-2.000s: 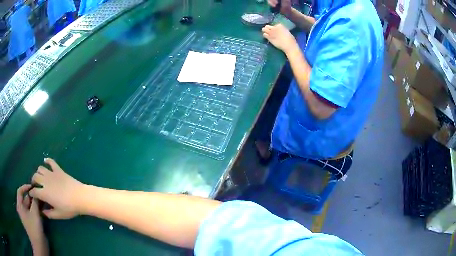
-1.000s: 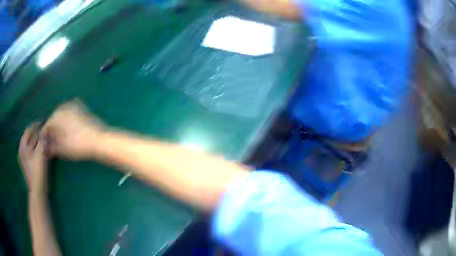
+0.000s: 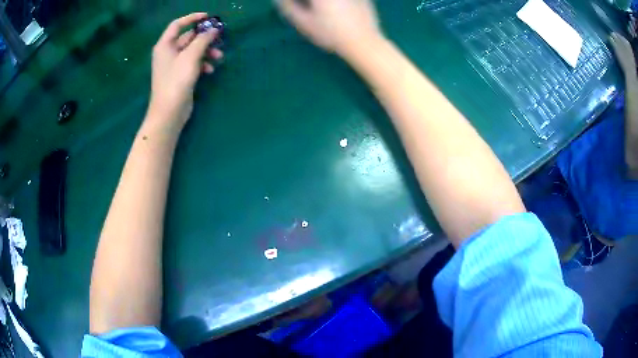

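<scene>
My left hand [image 3: 183, 59] is near the top of the view, left of centre. Its fingertips hold a small black glossy unit [image 3: 210, 26] with pale marks. My right hand [image 3: 336, 21] is at the top centre, apart from my left hand, blurred and partly cut off by the top edge. A dark shape shows at its fingertips, but I cannot tell if it is a held part.
A clear plastic tray [image 3: 500, 59] with white paper [image 3: 553, 29] lies at the upper right. A black smartphone [image 3: 53, 203] and a small black unit [image 3: 67, 111] are at the left, with torn white tissue [image 3: 17, 262]. White scraps dot the green bench. Another person's arm is at the right edge.
The view has swung left. My hands, together at the left before, are now apart, with my right hand away to the right. The black unit in my left fingers now shows.
</scene>
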